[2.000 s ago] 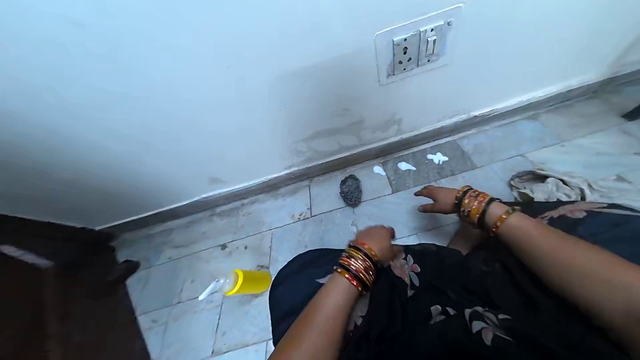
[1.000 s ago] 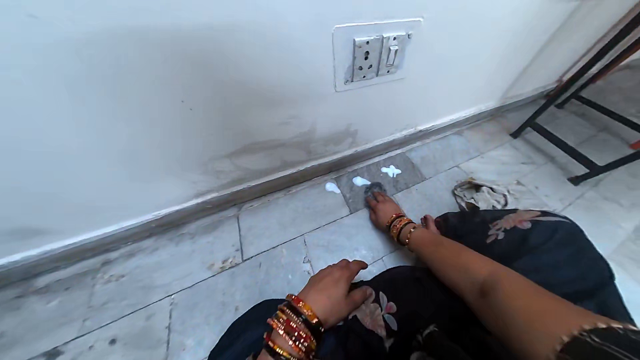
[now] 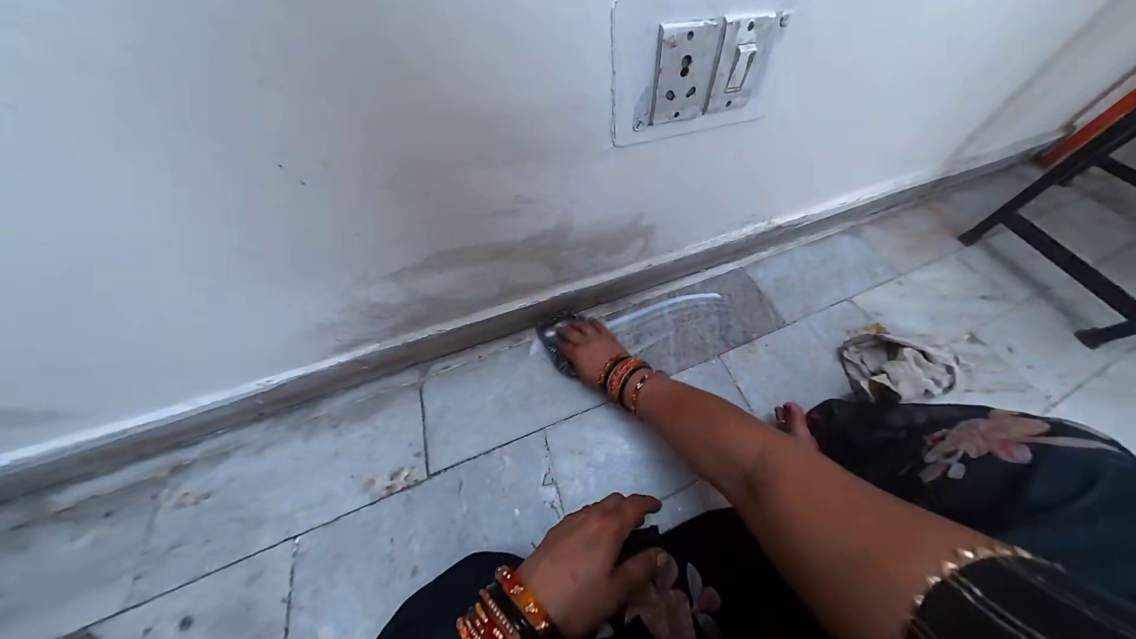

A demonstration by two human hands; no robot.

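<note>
My right hand (image 3: 587, 349), with bangles at the wrist, presses a dark grey scouring pad (image 3: 556, 344) onto the marble floor tiles beside the skirting. A white smear (image 3: 670, 306) of cream or liquid curves to the right of it across a darker grey tile (image 3: 728, 328). My left hand (image 3: 590, 559), also wearing bangles, hovers or rests over my knee with its fingers apart and nothing in it. The palm side of my right hand is hidden.
A crumpled cloth (image 3: 901, 366) lies on the floor at the right, near my foot (image 3: 796, 423). Beyond it stands a black metal frame (image 3: 1065, 262). A socket and switch plate (image 3: 701, 71) is set in the stained white wall (image 3: 444, 177) above the skirting (image 3: 382, 386).
My right hand took hold of the scouring pad, which lay alone on the tiles earlier, and has moved left along the skirting. The separate white blobs are now a streak. The view has shifted.
</note>
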